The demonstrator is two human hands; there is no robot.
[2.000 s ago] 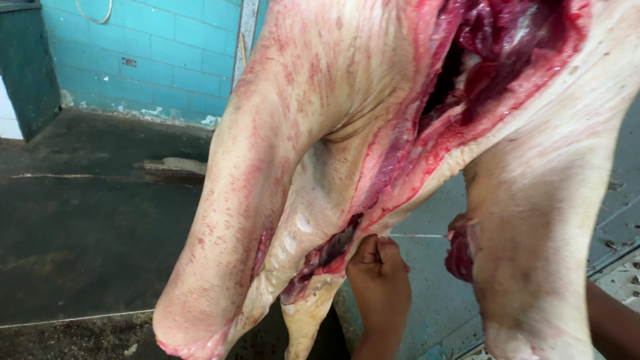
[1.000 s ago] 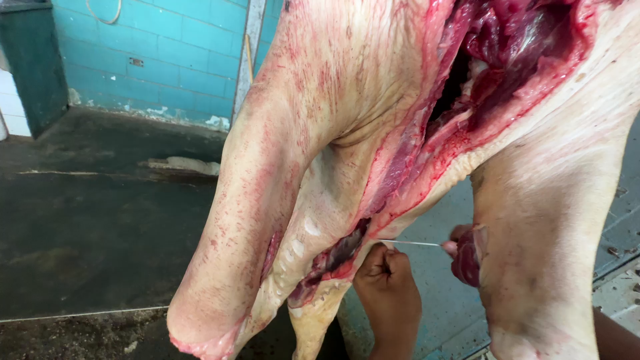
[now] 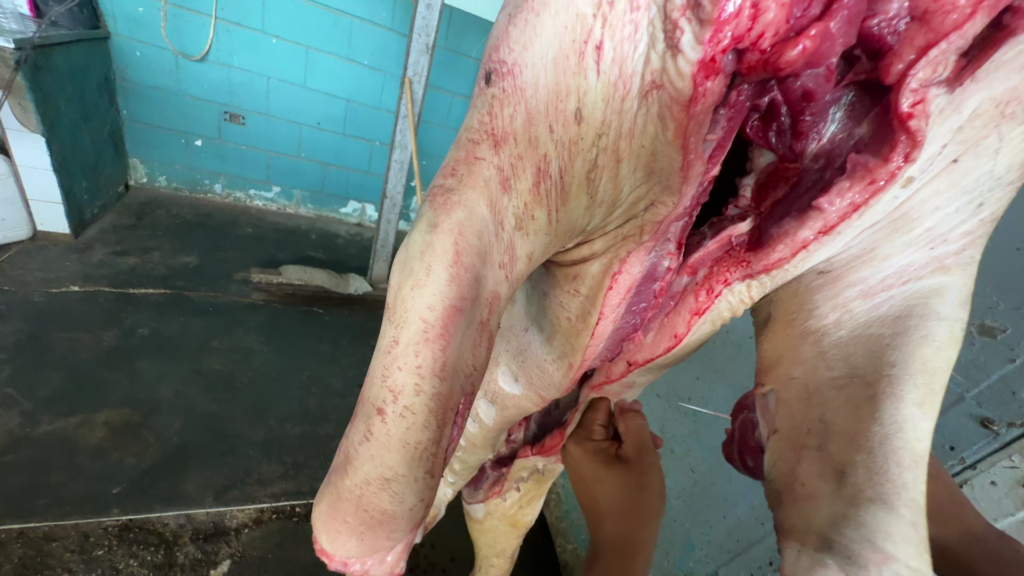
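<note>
A skinned-open, pale animal carcass [image 3: 480,240] hangs with its cavity open and its legs down. My left hand [image 3: 612,456] has its fingers closed on the skin edge beside the lower red cut [image 3: 544,432], between the legs. To its right, a thin metallic tip [image 3: 704,410] points at my left hand without touching it; what it belongs to is hidden. A dark red lump of flesh [image 3: 744,436] shows at the edge of the right leg [image 3: 848,416]. My right hand is hidden behind that leg; only part of the forearm [image 3: 964,520] shows.
Behind is a blue tiled wall [image 3: 304,104] with a metal post [image 3: 404,144] and a wooden stick [image 3: 414,136] by it. A pale object [image 3: 324,278] lies on the dark floor [image 3: 160,400]. At the upper left stands a dark green counter side [image 3: 76,128].
The thin tip, which a second ago reached close to my left hand, now stands farther from it. Fingers seen then near the red lump are now hidden. My left hand stays at the cut.
</note>
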